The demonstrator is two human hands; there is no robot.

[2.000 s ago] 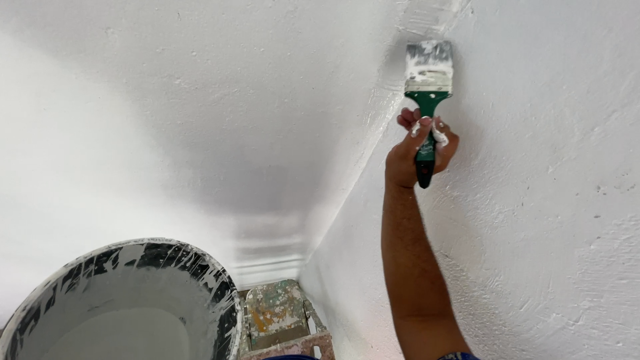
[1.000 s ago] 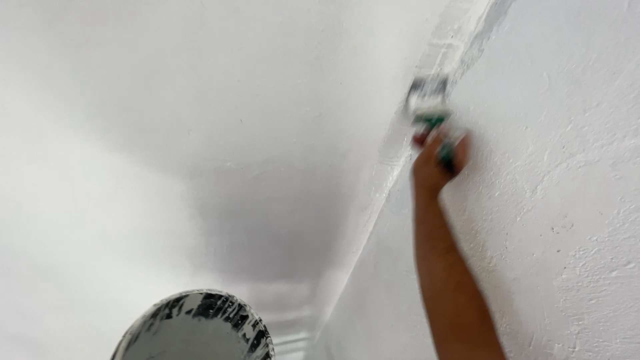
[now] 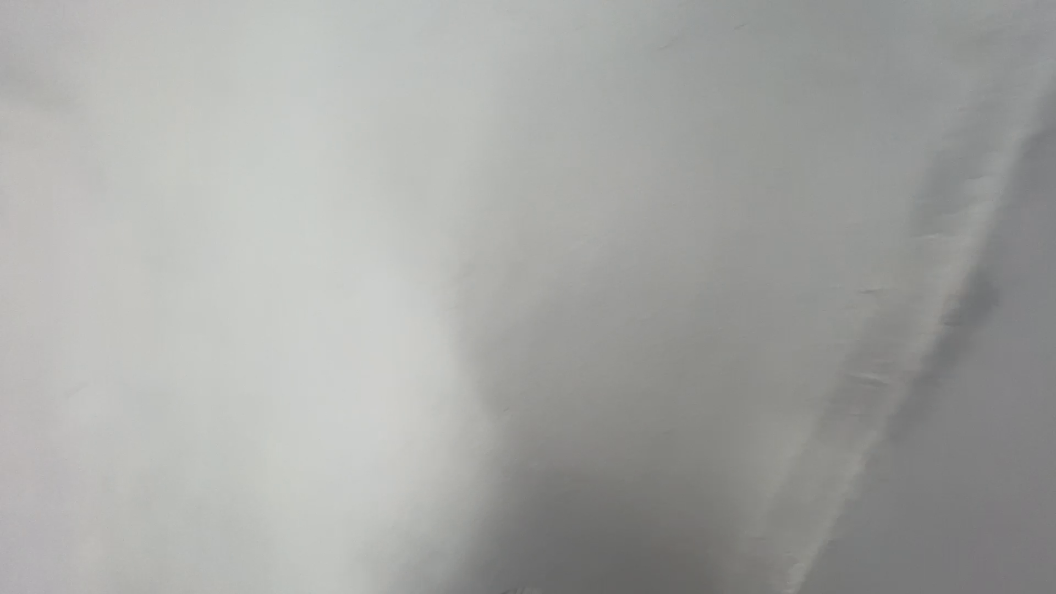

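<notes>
Neither my left hand nor my right hand shows in the head view now, and the paintbrush and the paint bucket are out of sight too. A blurred white painted surface (image 3: 330,289) fills most of the view. At the right, a band of fresher-looking paint (image 3: 866,379) runs slantwise along the corner where this surface meets a greyer wall (image 3: 973,495).
The slanting corner edge (image 3: 940,322) goes from the upper right down to the bottom, right of the middle. A soft dark shadow (image 3: 610,528) lies at the bottom middle.
The view has swung strongly away. The hand with the green-handled paintbrush and the bucket, both seen a second ago, have left the view.
</notes>
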